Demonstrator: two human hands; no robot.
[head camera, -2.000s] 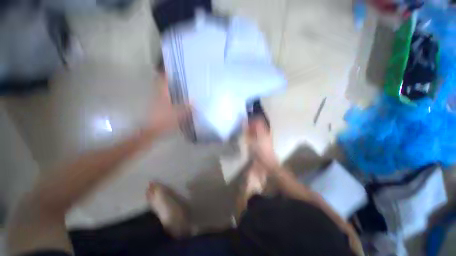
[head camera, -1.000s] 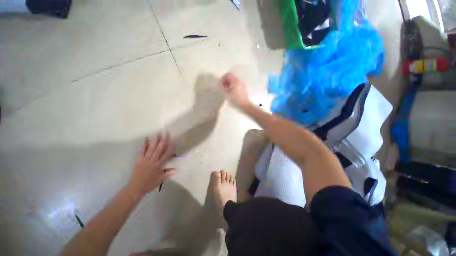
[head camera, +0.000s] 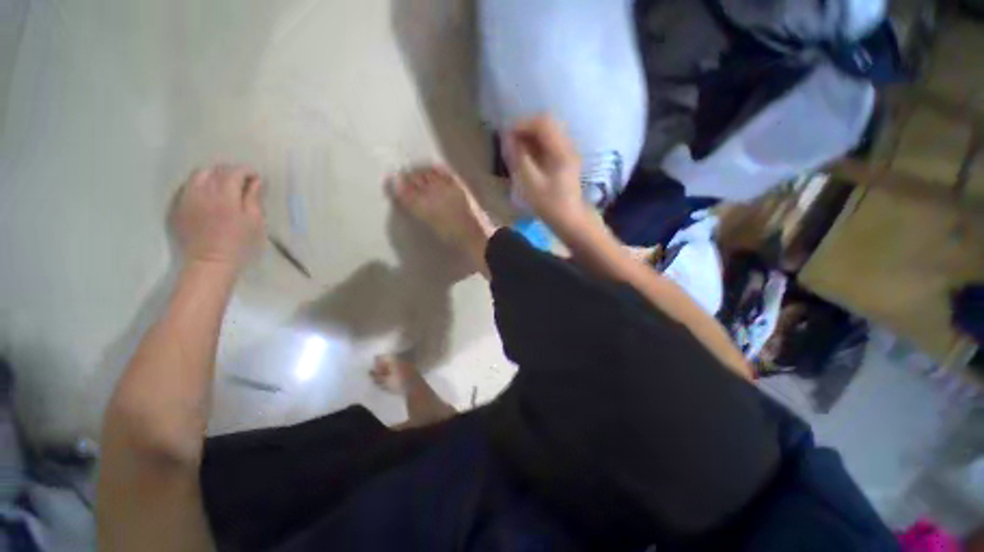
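Note:
My left hand (head camera: 219, 216) is at the left, low over or on the pale tiled floor, with its fingers bent down; I cannot tell whether it holds anything. My right hand (head camera: 543, 162) is blurred and curled in front of the lower part of a pale grey-blue panel stack (head camera: 561, 65); whether it touches the stack or grips anything is unclear. More pale panels (head camera: 771, 135) lie to the right with dark panels (head camera: 680, 54) beside and over them. A dark strip or fold crosses the pale cloth at the top right.
My bare feet and dark-clothed legs are in the middle. Thin dark scraps (head camera: 289, 257) lie on the floor (head camera: 313, 65). Brown cardboard (head camera: 896, 237) stands at the right, with mixed dark and white cloth pieces (head camera: 696, 264) beside the panels. Something pink (head camera: 928, 537) shows at the bottom right.
The view has swung right, so the green-rimmed basket and most of the blue plastic are out of view. My right hand has moved from over bare floor to the pale stack.

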